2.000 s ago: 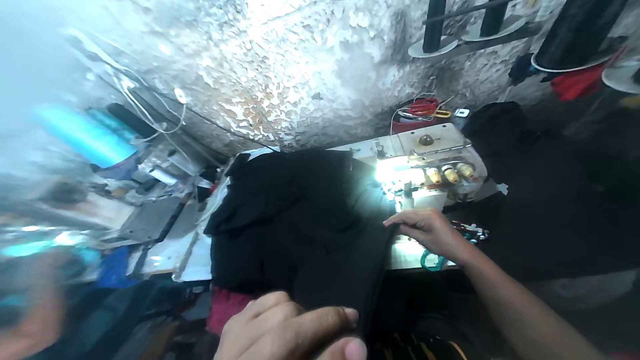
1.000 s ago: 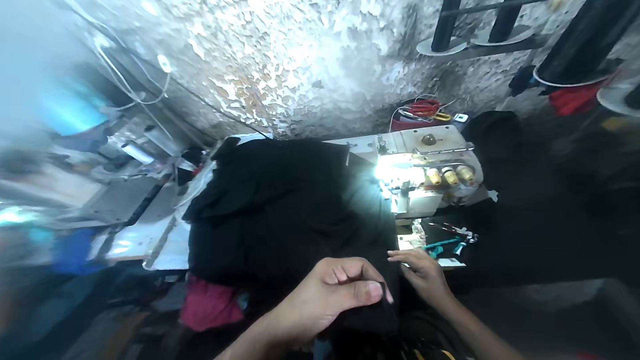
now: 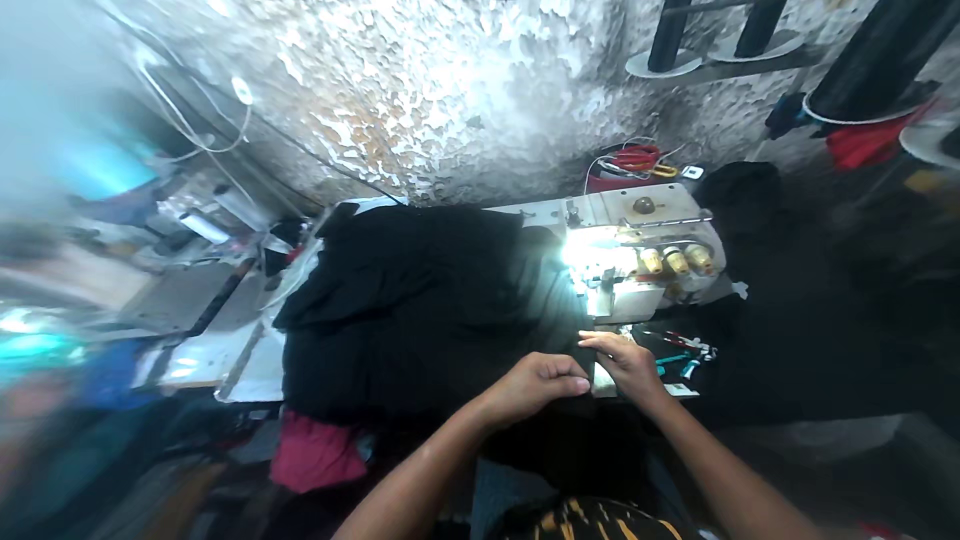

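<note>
Black fabric (image 3: 420,300) lies spread over the table of a sewing machine (image 3: 637,240), which looks like an overlock machine, and its right edge runs up to the lit needle area. My left hand (image 3: 544,382) pinches the fabric near that edge, at the table's front. Just to its right, my right hand (image 3: 622,360) rests at the same edge, its fingertips touching the cloth below the presser foot. Whether those fingers grip the cloth is hard to tell. Small tools with teal and red handles (image 3: 675,360) lie right of my right hand.
Thread cones (image 3: 862,67) stand on a rack at upper right. Red-handled scissors (image 3: 634,159) lie behind the machine, against a peeling wall. Magenta cloth (image 3: 315,454) hangs below the table. Another work table (image 3: 217,330) is at left, with a blurred person (image 3: 45,397) beside it.
My left hand has moved forward and right, nearer to my right hand, with the fabric edge in it. The black fabric's right edge now lies straighter along the machine.
</note>
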